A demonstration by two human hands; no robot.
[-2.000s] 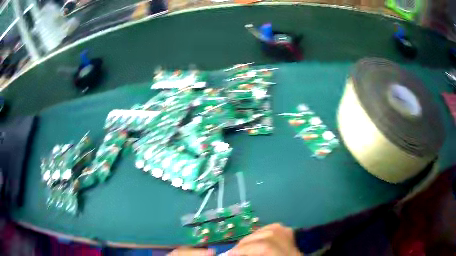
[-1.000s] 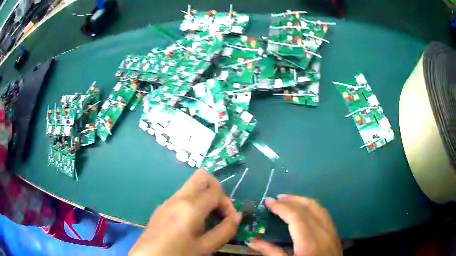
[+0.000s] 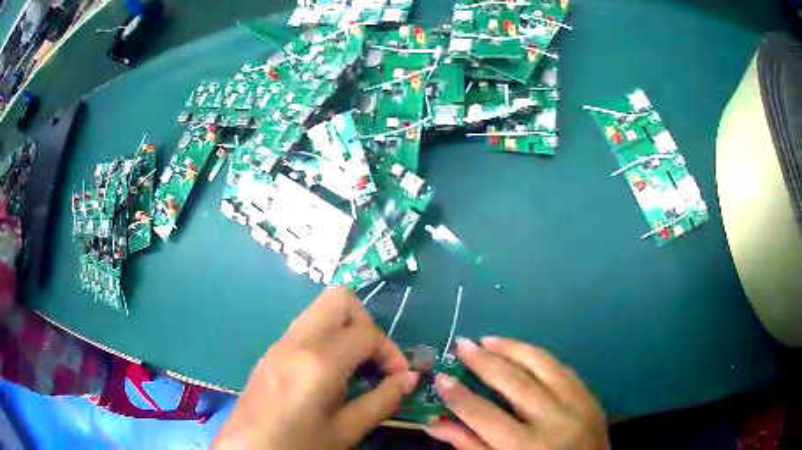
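Note:
A green circuit board panel (image 3: pixel 422 400) lies at the near edge of the green bench, partly hidden by my hands. Three white leads (image 3: pixel 455 321) stand out from its far side. My left hand (image 3: pixel 325 378) is over the panel's left part, thumb and index finger close together near a small dark piece (image 3: pixel 422 357) on the board; whether they pinch anything is hidden. My right hand (image 3: pixel 519 400) holds the panel's right part, fingertips on the board beside the right lead.
A heap of circuit board panels (image 3: pixel 290 215) lies beyond my hands, with a smaller heap (image 3: pixel 114 211) at left. One panel (image 3: pixel 655 171) lies alone at right, beside the large tape roll (image 3: pixel 752 193). A loose pale strip (image 3: pixel 444 235) lies near the heap. A black slab (image 3: pixel 53 193) is at far left.
The view has shifted, so the heap sits higher in the picture. My right hand's fingers have moved in over the board, closer to my left fingertips. My left hand stays at the board's left part.

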